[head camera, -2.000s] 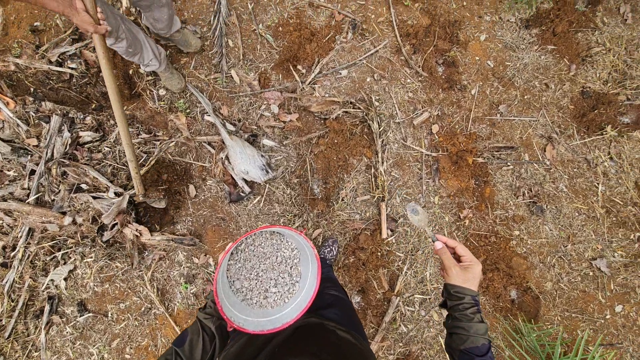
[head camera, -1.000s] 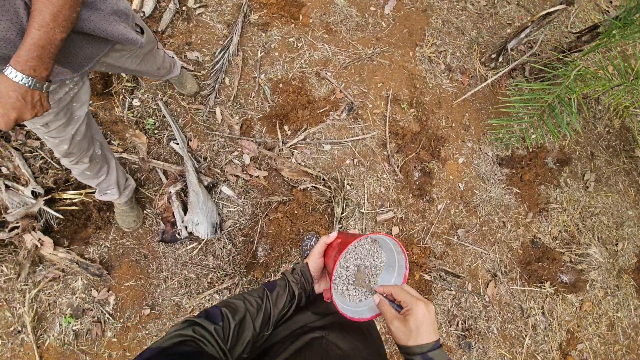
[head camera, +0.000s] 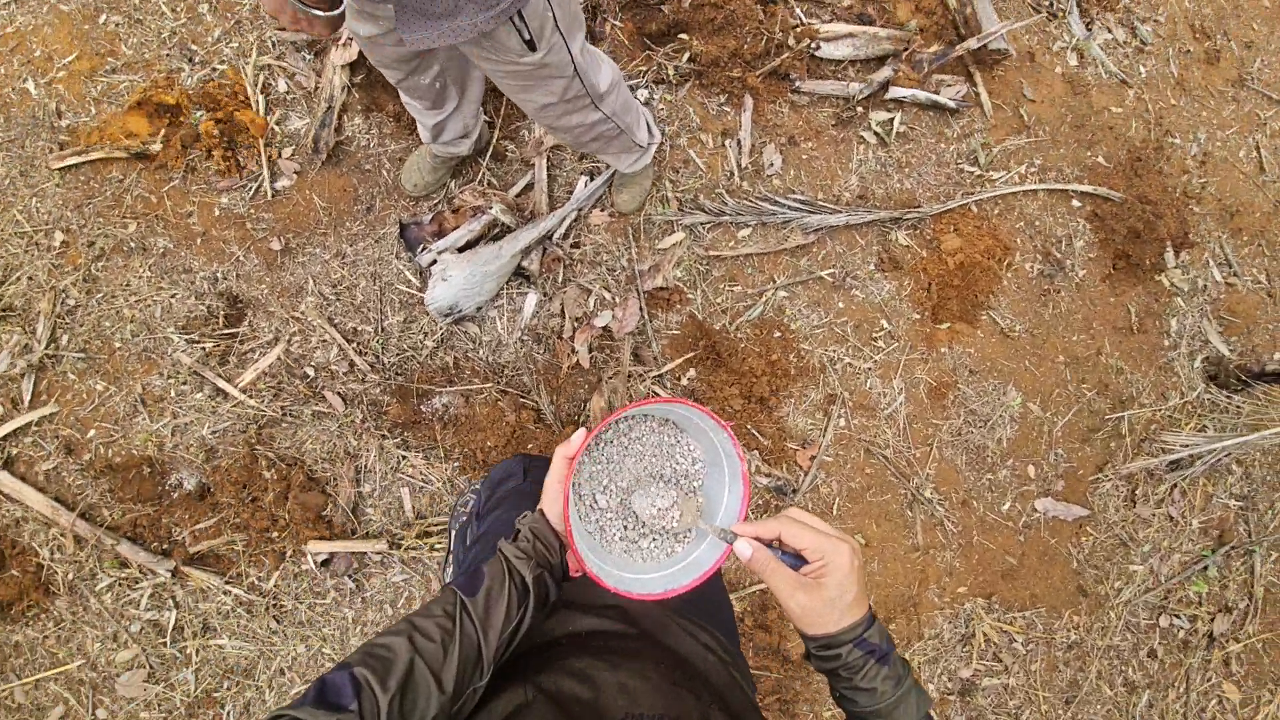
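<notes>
A red-rimmed bucket (head camera: 722, 480), pale grey inside, is in front of my body at the lower middle, partly filled with grey granules (head camera: 640, 480). My left hand (head camera: 560, 490) grips its left side, most of the fingers hidden behind the wall. Between the thumb and fingers of my right hand (head camera: 810, 570) is the dark handle of a spoon (head camera: 715, 532), which reaches over the right rim. Its bowl is among the granules and carries some of them.
A person in light trousers (head camera: 560, 80) stands at the top left beside a dry palm leaf base (head camera: 480, 275). A dried palm frond (head camera: 800, 212) lies to the right. Patches of loose reddish soil (head camera: 745, 375), sticks (head camera: 85, 530) and straw cover the ground.
Two seconds ago my right hand held the spoon out to the right, away from the bucket; now the spoon is in the granules. The view has shifted, and the other person's tool is out of sight.
</notes>
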